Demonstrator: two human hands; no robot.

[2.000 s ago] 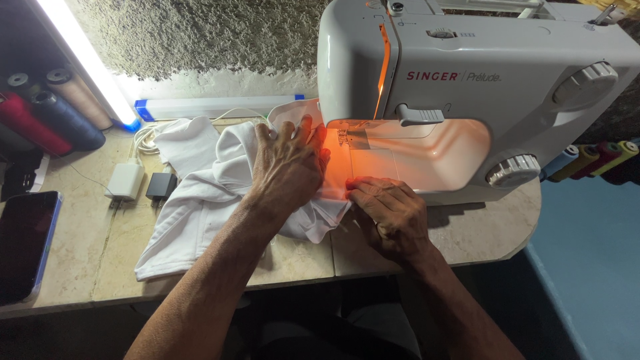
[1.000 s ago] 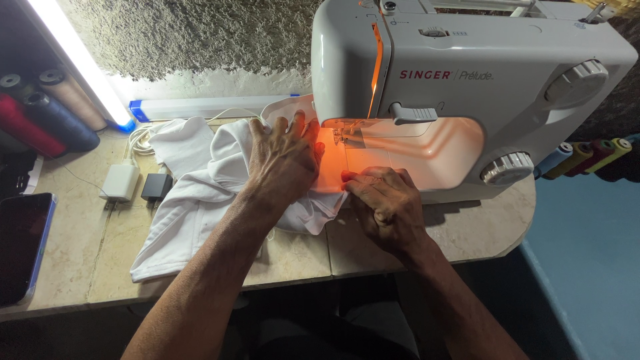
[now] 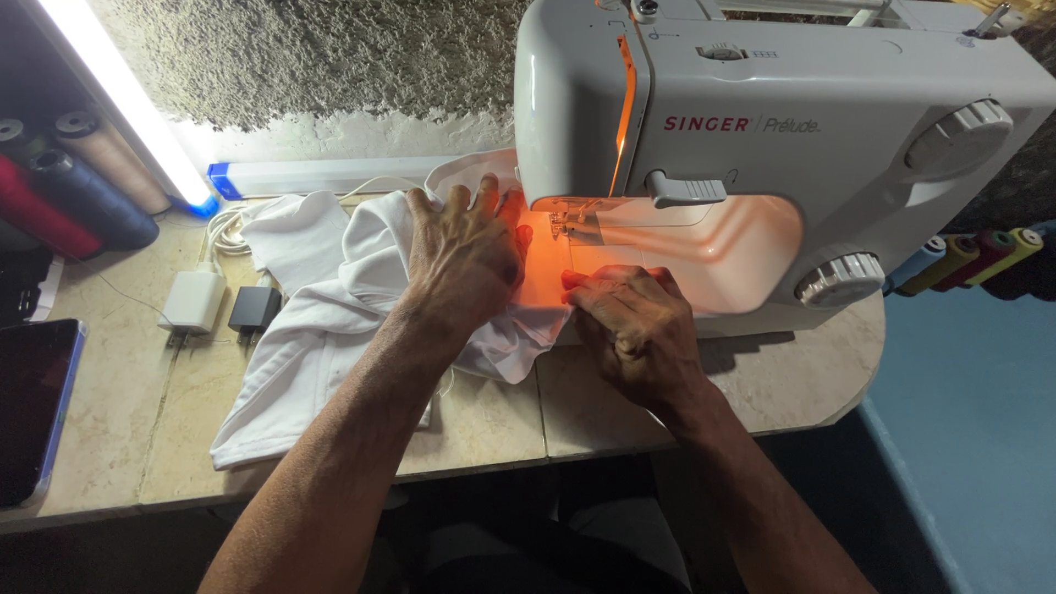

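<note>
A white Singer Prélude sewing machine [image 3: 775,124] stands on the table, its lamp casting orange light over the needle area. White fabric [image 3: 322,330] lies bunched on the table left of the machine, and part of it reaches the bed by the presser foot [image 3: 559,223]. My left hand [image 3: 466,247] presses flat on the fabric with spread fingers, just left of the foot. In front of the foot, my right hand [image 3: 631,330] pinches the fabric's near right edge between thumb and fingers. Whether the needle is in the cloth cannot be seen.
At the left are a phone [image 3: 37,404], a white charger [image 3: 191,304], a black charger [image 3: 254,310] and large thread spools [image 3: 91,198]. A lit tube lamp [image 3: 124,91] leans behind them. Small spools [image 3: 961,260] stand right of the machine. The tiled tabletop's front edge [image 3: 511,464] runs below my forearms.
</note>
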